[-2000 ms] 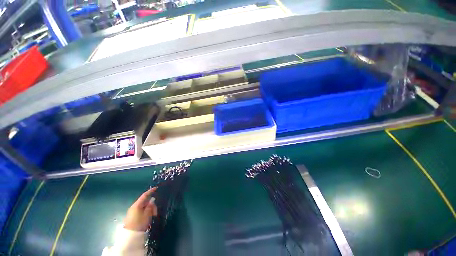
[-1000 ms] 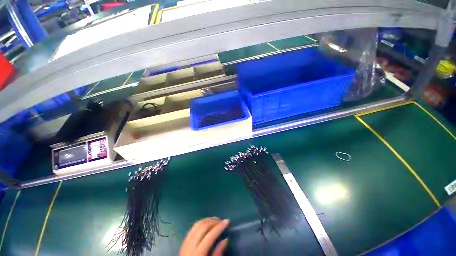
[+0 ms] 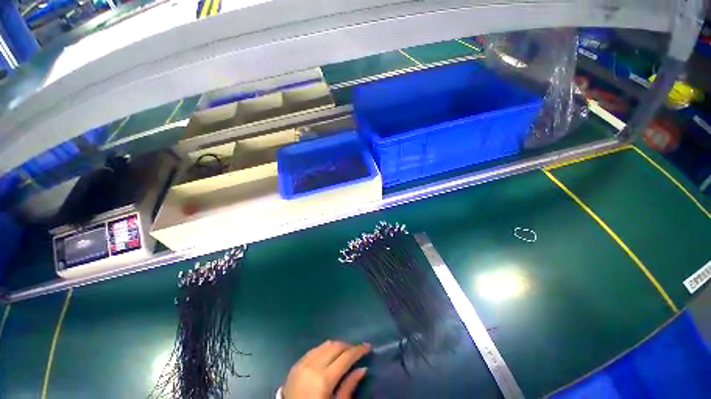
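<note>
My left hand (image 3: 326,372) is at the bottom edge, between two bundles of black wire leads. Its fingers point right, with thumb and forefinger apart, and no held thing shows. The cut-off edge hides part of it. The left wire bundle (image 3: 204,335) lies fanned out, silvery tips toward the tray and loose ends toward me. The right wire bundle (image 3: 401,292) is narrower, its silvery tips also at the far end. A steel ruler (image 3: 466,312) lies slanted just right of it. My right hand is not in view.
Behind the metal rail (image 3: 460,185) are a cream tray (image 3: 234,214), a small blue bin (image 3: 323,187), a large blue tote (image 3: 452,148) and, far left, a scale (image 3: 97,248) with a dark heap. A white loop (image 3: 525,234) lies right. Blue material (image 3: 655,366) is at lower right.
My left hand has left the left bundle and moved right, to between the bundles. The camera view has shifted, so the bench things sit further left in the picture.
</note>
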